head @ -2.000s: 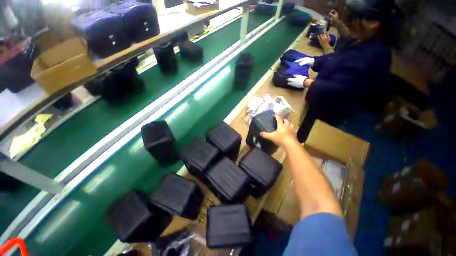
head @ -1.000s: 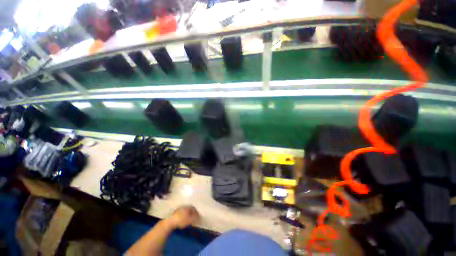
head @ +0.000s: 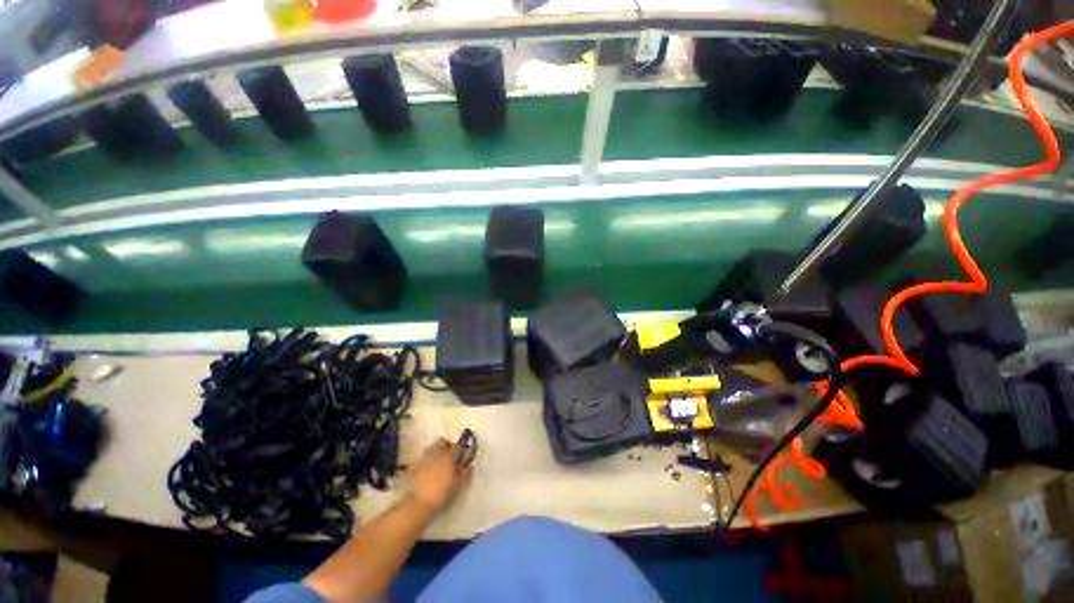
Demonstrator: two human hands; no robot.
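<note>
My left hand (head: 438, 474) is low in the centre, its fingers closed on a small black carry handle (head: 468, 446) just above the bench. To its right, a black box-shaped housing (head: 577, 442) lies on the bench with a curved black strap on its top. Two more black housings stand behind, one upright (head: 475, 342) and one tilted (head: 574, 330). A tangled pile of black handles (head: 294, 430) lies left of my hand. My right hand is not in view.
A yellow device (head: 683, 406) sits right of the housing, with dark specks nearby. A screwdriver (head: 748, 318) hangs from a grey conduit (head: 901, 159). An orange coiled hose (head: 952, 218), grouped housings (head: 925, 442) and a carton (head: 1019, 524) are at right. Boxes stand on the green conveyor (head: 442, 259).
The view has swung from the right-hand housings back to the bench. My left hand now holds a handle, and the screwdriver and grey conduit have come into view. My right hand has left the picture.
</note>
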